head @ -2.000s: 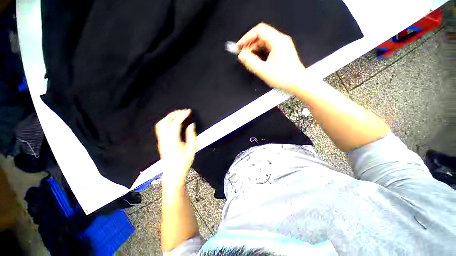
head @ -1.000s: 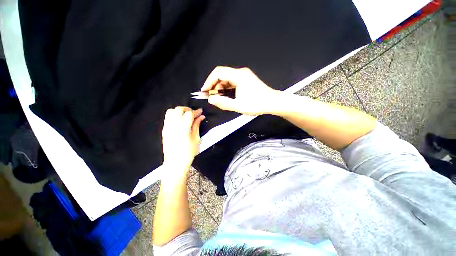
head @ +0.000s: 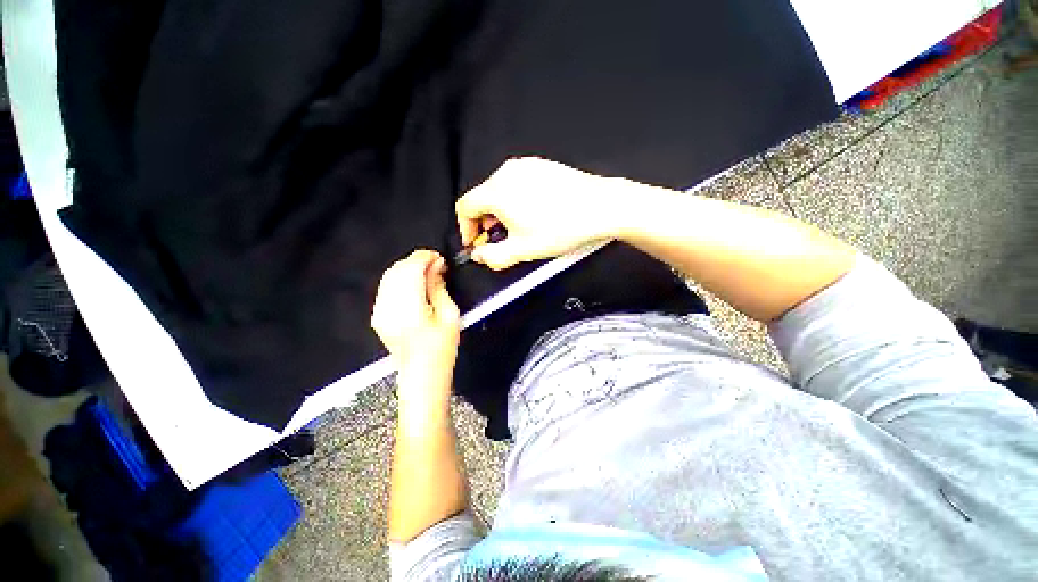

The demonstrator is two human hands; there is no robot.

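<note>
A large plain black garment (head: 285, 171) lies spread over the white table (head: 148, 381), with soft folds at its left and middle. My left hand (head: 419, 307) pinches the garment's cloth between thumb and fingertips near the table's front edge. My right hand (head: 529, 216) is just to the right of it and holds the thread snips (head: 466, 254), with the tips close to my left fingertips. The blades are small and partly hidden by the fingers, so I cannot tell whether they touch the cloth.
A blue crate (head: 245, 529) stands on the floor below the table's left corner, beside dark cloth. A red crate (head: 939, 63) is at the upper right. Black cloth (head: 581, 296) with a pale thread lies over my lap.
My right hand has come from the upper right down and left, bringing the snips to my left hand. The cloth has a new fold running up from my fingertips.
</note>
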